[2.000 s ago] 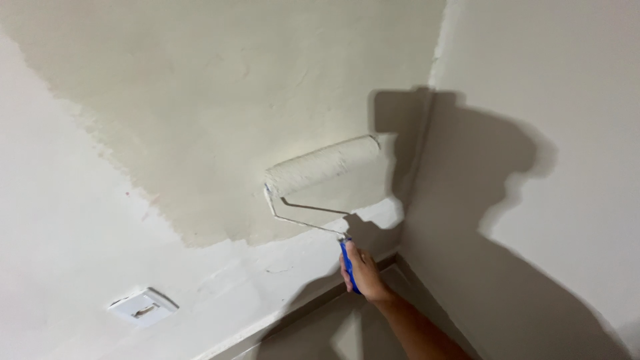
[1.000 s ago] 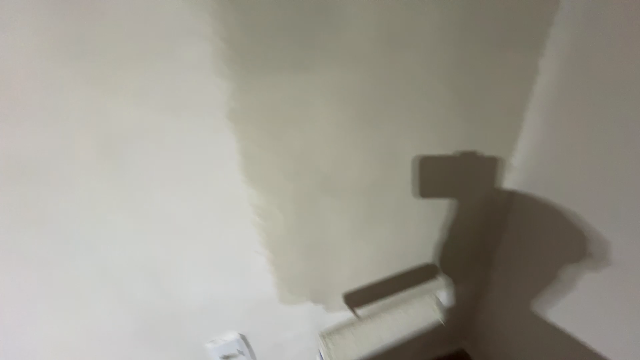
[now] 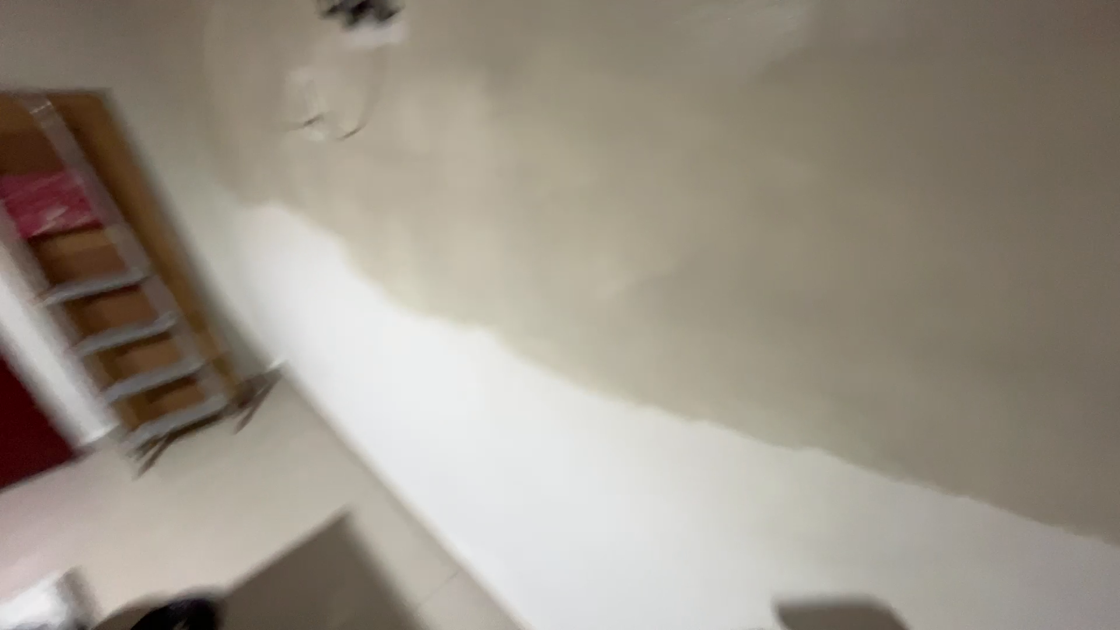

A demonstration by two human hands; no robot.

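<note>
Neither my left hand nor my right hand shows in the head view, and the paint roller is out of sight. A wall fills most of the blurred picture. Its upper part bears beige-grey paint (image 3: 612, 219), and its lower part is white (image 3: 490, 437), with an uneven edge running down to the right between them. Near the top, a dark fitting (image 3: 360, 10) sits on the wall, with thin wires (image 3: 337, 131) below it.
A metal stepladder (image 3: 149, 332) stands at the left in front of a brown door or panel (image 3: 157, 219), with pink material (image 3: 51, 203) by its upper rungs. Pale floor tiles (image 3: 262, 472) run along the wall. A dark round object (image 3: 179, 612) lies at the bottom left.
The view has swung far away from the wall corner. My right hand, seen two seconds ago on the blue handle of the paint roller, and the roller have left the picture.
</note>
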